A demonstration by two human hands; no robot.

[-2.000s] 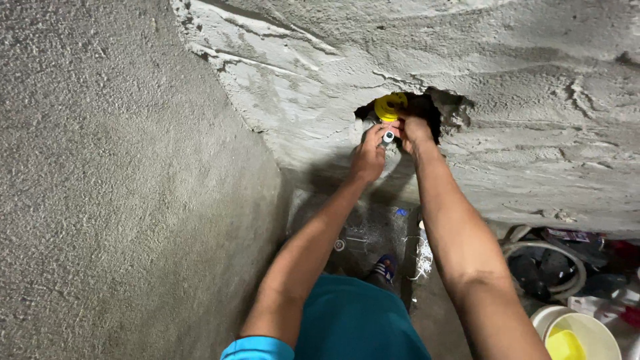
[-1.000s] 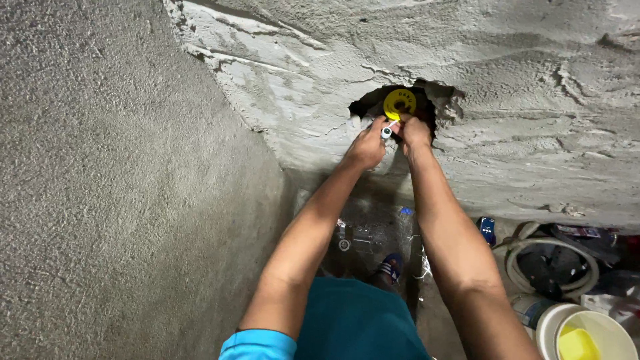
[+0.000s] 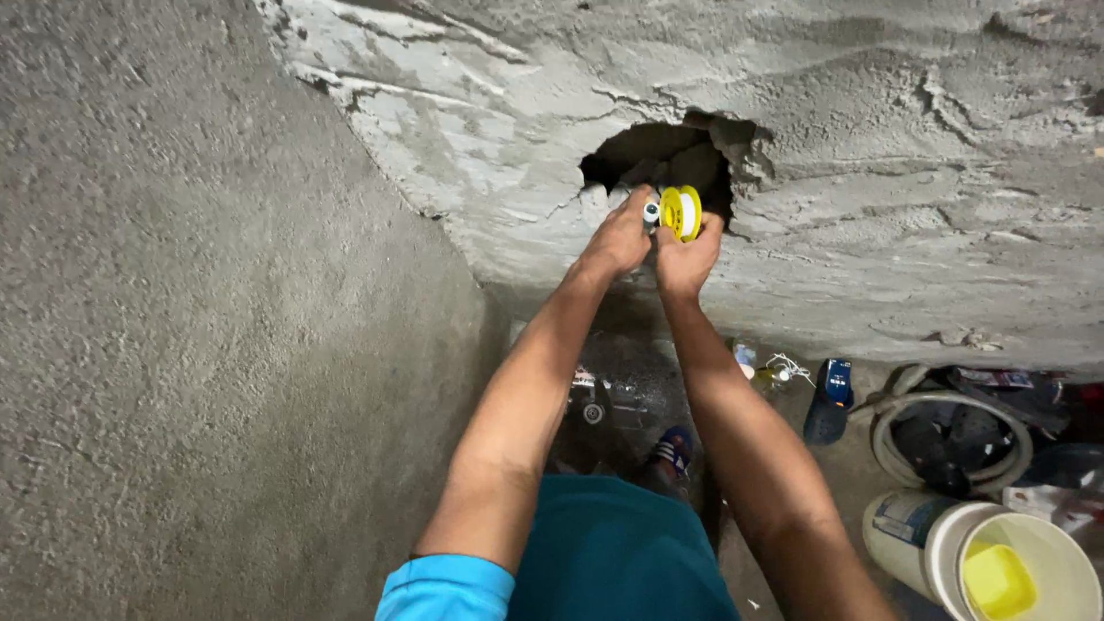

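A ragged hole point(image 3: 660, 151) opens in the rough cement wall, its inside dark. At its lower edge my left hand point(image 3: 623, 231) grips a small pipe fitting point(image 3: 651, 212) whose round white end faces me. Close beside it, my right hand point(image 3: 687, 259) holds a yellow spool of white thread seal tape point(image 3: 681, 213) between thumb and fingers. The spool stands on edge, turned partly sideways, next to the fitting. Whether tape runs from the spool to the fitting cannot be made out.
A plain cement wall point(image 3: 259, 345) rises close on the left. On the floor at right lie a coiled hose point(image 3: 1018, 444), a dark sandal point(image 3: 828, 423) and stacked buckets point(image 3: 949, 543), with a yellow container point(image 3: 999, 580) inside. My shoe point(image 3: 673, 450) shows below.
The yellow spool has turned from facing me to partly edge-on and now sits to the right of the fitting, lower than before. My right hand has moved down from the hole with it.
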